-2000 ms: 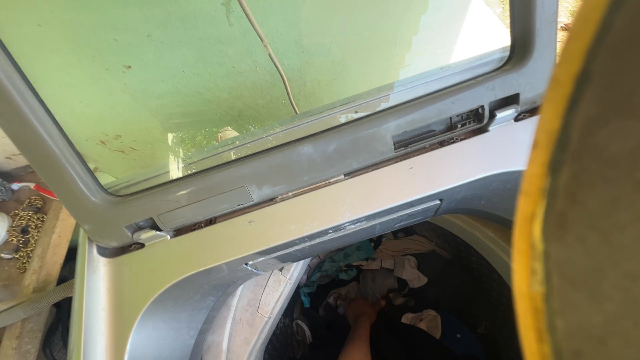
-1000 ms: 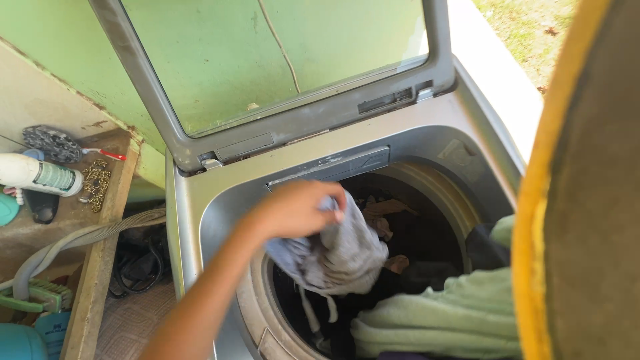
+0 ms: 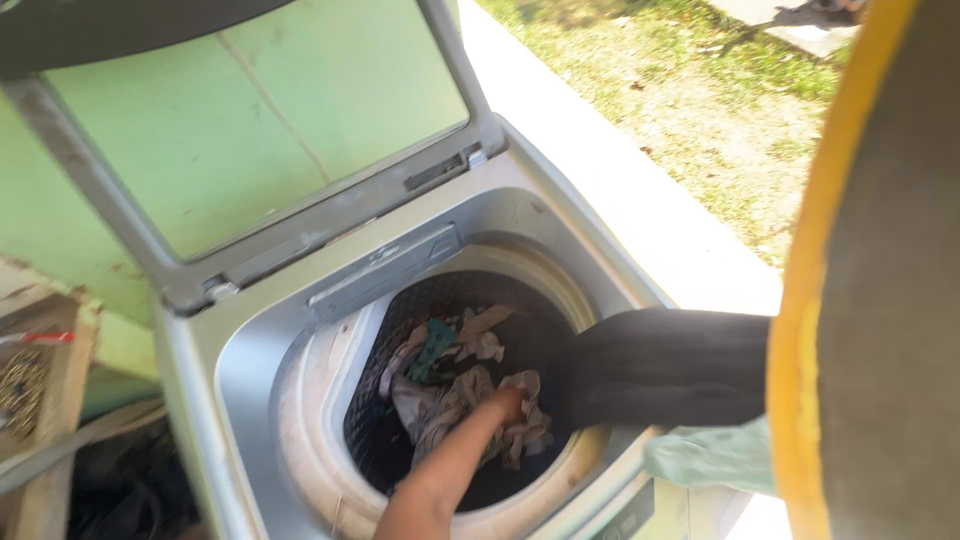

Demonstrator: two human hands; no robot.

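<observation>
My left hand (image 3: 511, 405) reaches down into the drum of a top-loading washing machine (image 3: 247, 360), its fingers closed around a crumpled pale cloth (image 3: 459, 401); the fingertips are partly hidden in the folds. Beside that cloth, deeper in the drum, lie a teal patterned cloth (image 3: 433, 349) and some beige clothes (image 3: 480, 330). A long dark garment (image 3: 675, 367) stretches from the right over the drum's rim and into the opening. Below it, a pale green cloth (image 3: 709, 454) hangs by the machine's right front edge. My right hand is not in view.
The glass-windowed lid (image 3: 315, 232) stands raised against a green wall (image 3: 337, 97). A large brown thing with a yellow edge (image 3: 885, 315) blocks the right side. At left are a wooden shelf (image 3: 67, 390), a red-handled item (image 3: 49, 337) and a grey hose (image 3: 90, 435).
One second ago my left hand held a grey cloth above the drum; now it is down inside. The green cloth has moved off the opening, and the dark garment now stretches in from the right.
</observation>
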